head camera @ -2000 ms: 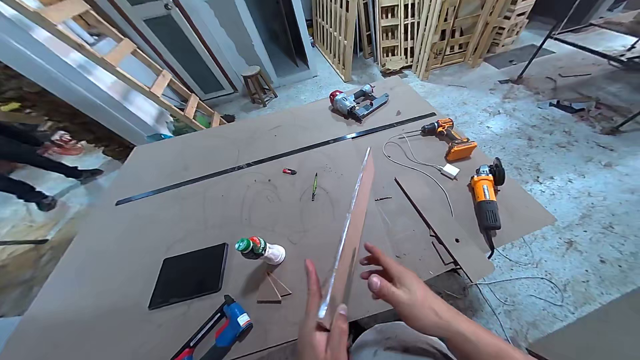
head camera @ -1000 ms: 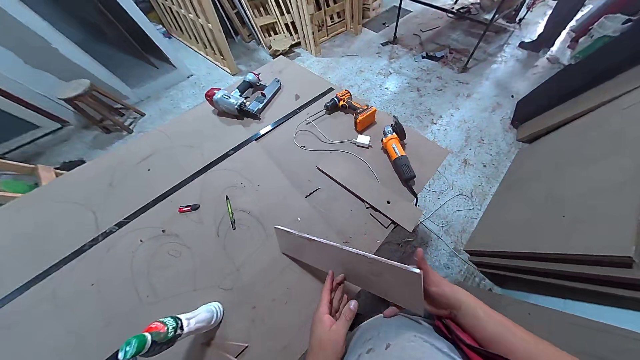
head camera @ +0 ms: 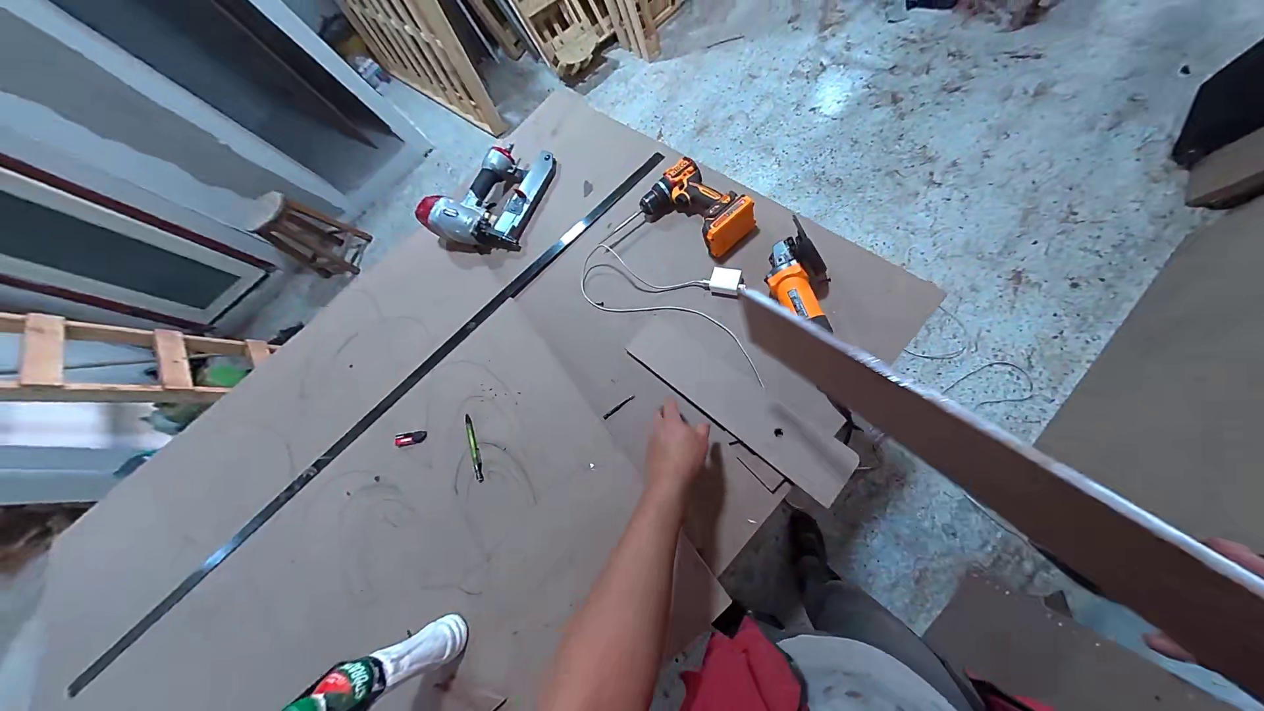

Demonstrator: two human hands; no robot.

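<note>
My right hand, cut off by the right edge, grips one end of a long narrow brown board with a pale edge, which slants up toward the angle grinder. My left hand is low over the sheet-covered table, its fingertips beside the long edge of a flat board piece with a small dark hole. Whether those fingers touch or hold anything is unclear. Near them lie a short dark strip and thin dark slivers. A green pen and a small red and black object lie to the left.
A dark metal strip crosses the table. Beyond it is a pneumatic nailer; nearer are a cordless drill, a white adapter with cable and an orange angle grinder. A bottle lies at the bottom. A wooden stool stands beyond the table.
My left hand has let go of the narrow board and reached forward over the table. The board, in both hands a second ago, is now at the right in my right hand.
</note>
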